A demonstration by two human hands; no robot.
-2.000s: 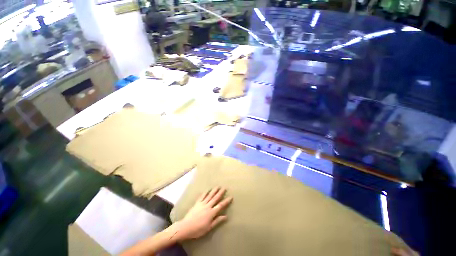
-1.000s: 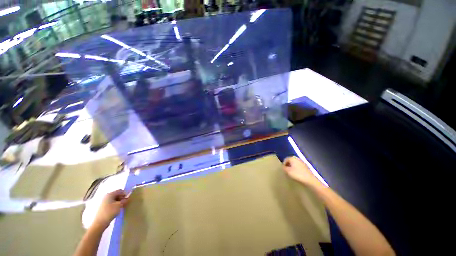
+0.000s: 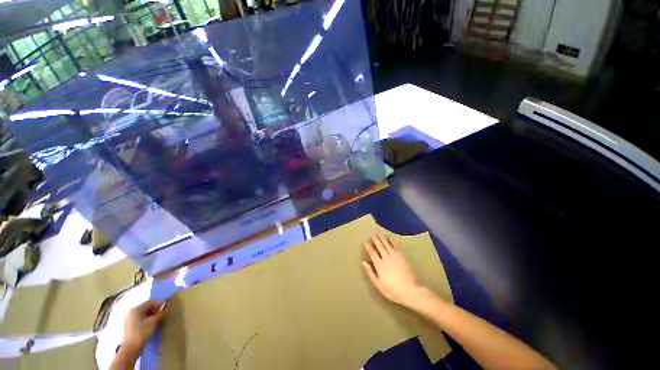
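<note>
A large khaki fabric panel [image 3: 289, 296] lies over the sewing template [image 3: 250, 256], with a curved cutout at its far right corner. My left hand [image 3: 142, 325] pinches the panel's left edge between thumb and fingers. My right hand [image 3: 391, 271] lies flat on the panel near its far right corner, fingers apart, gripping nothing. The clear cover sheet [image 3: 217, 130] stands raised behind the panel and reflects lamps. A brown-orange hinge strip [image 3: 347, 196] runs along its foot. Dark navy [image 3: 402, 355] shows at the panel's near edge; whether it is cloth or table I cannot tell.
The smooth black table [image 3: 535, 238] spreads to the right, with a long white metal bar [image 3: 593, 137] at its far side. More khaki panels [image 3: 51, 296] lie on the white table at the left. A small dark cloth [image 3: 404, 151] lies beyond the cover sheet's right edge.
My right hand has let go of the panel's far right edge and now lies flat on it. The panel's far right corner is now spread flat. My left hand still holds the left edge.
</note>
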